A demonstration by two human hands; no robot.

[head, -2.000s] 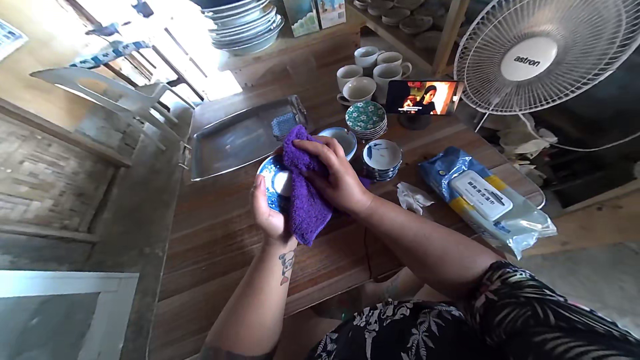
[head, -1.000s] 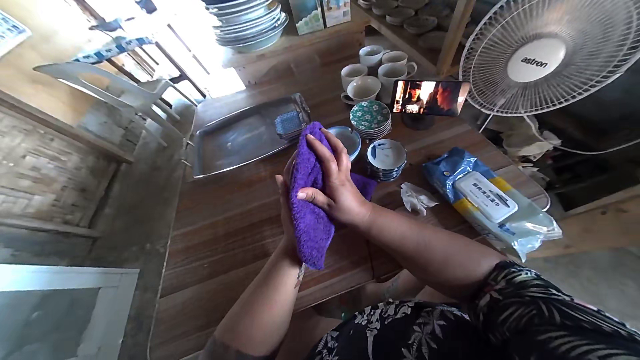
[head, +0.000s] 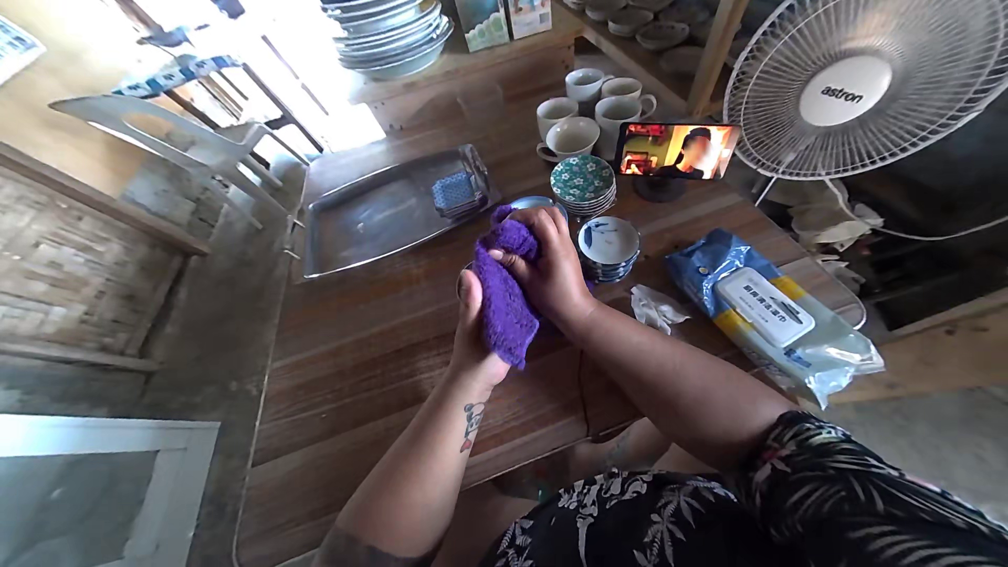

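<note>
Both my hands are at a purple towelling cloth (head: 504, 299) above the wooden table. My right hand (head: 551, 272) grips the cloth from above, its fingers curled into it. Beneath and to the left, my left hand (head: 476, 339) supports it, thumb up; whatever lies under the cloth in that palm is hidden. Just behind the hands a blue-rimmed dish (head: 537, 204) shows in part. To their right are a stack of blue-and-white small dishes (head: 609, 240) and a stack of green floral small dishes (head: 583, 179). A metal tray (head: 370, 216) at the left holds small blue patterned dishes (head: 455, 193).
Several mugs (head: 583, 118) stand at the back beside a phone on a stand (head: 677, 150). A wipes pack (head: 764, 307) and crumpled tissue (head: 657, 309) lie at the right. A fan (head: 846, 90) stands beyond. Stacked plates (head: 390, 35) are at the back left.
Two seconds ago a blue-and-white dish showed in my left hand; the cloth now hides that palm. My right hand has gone from stretched fingers to curled ones on the cloth.
</note>
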